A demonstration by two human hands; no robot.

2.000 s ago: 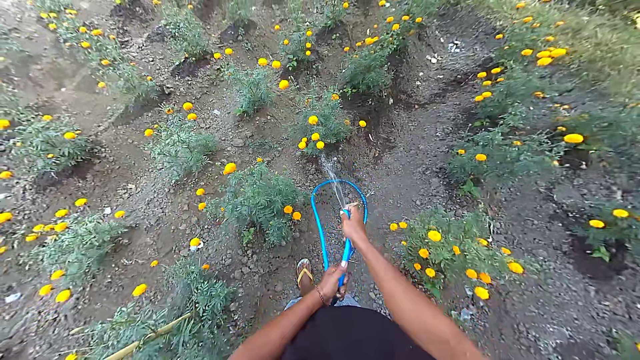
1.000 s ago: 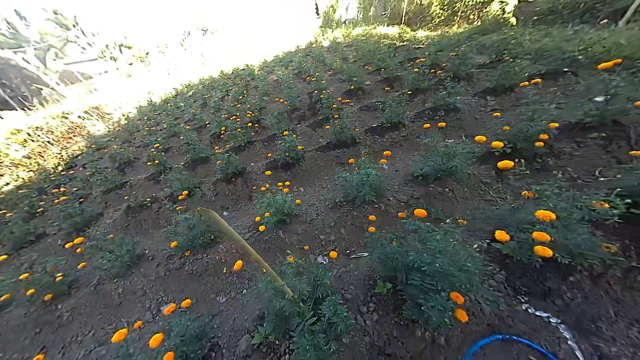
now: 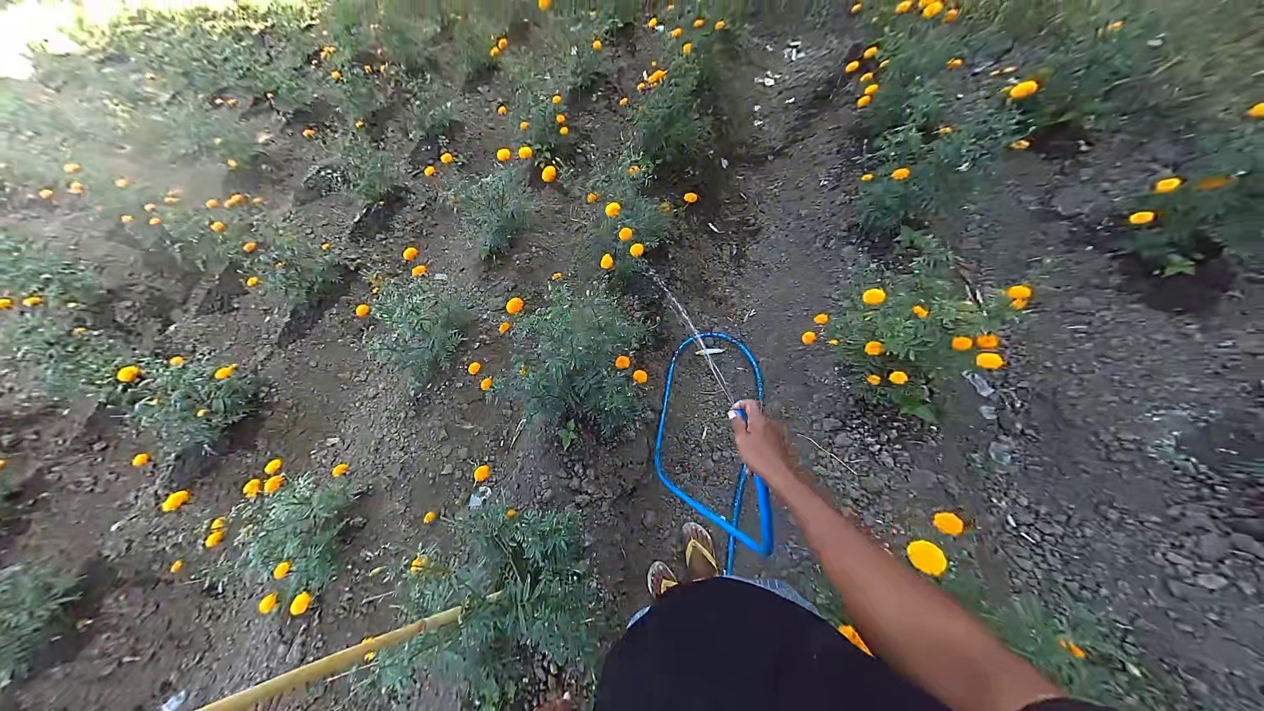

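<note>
My right hand (image 3: 760, 441) grips the end of a blue hose (image 3: 664, 434), its thumb near the mouth. A thin stream of water (image 3: 691, 326) leaves the hose and runs up and left toward a marigold plant (image 3: 629, 222) with orange-yellow blooms. Below my hand the hose bends and loops back over the soil. At the bottom edge, left of my dark clothing, a small bit of skin shows that may be my left hand; what it does cannot be seen.
Marigold plants (image 3: 578, 360) grow in rows on dry, cloddy soil on both sides. Another marigold plant (image 3: 904, 341) stands right of my hand. A bamboo pole (image 3: 336, 664) slants across the lower left. My sandalled feet (image 3: 699, 553) are below the hose loop.
Two seconds ago both hands were on the hose; now only my right hand is seen on it. The view swung up and left across the field, then back down.
</note>
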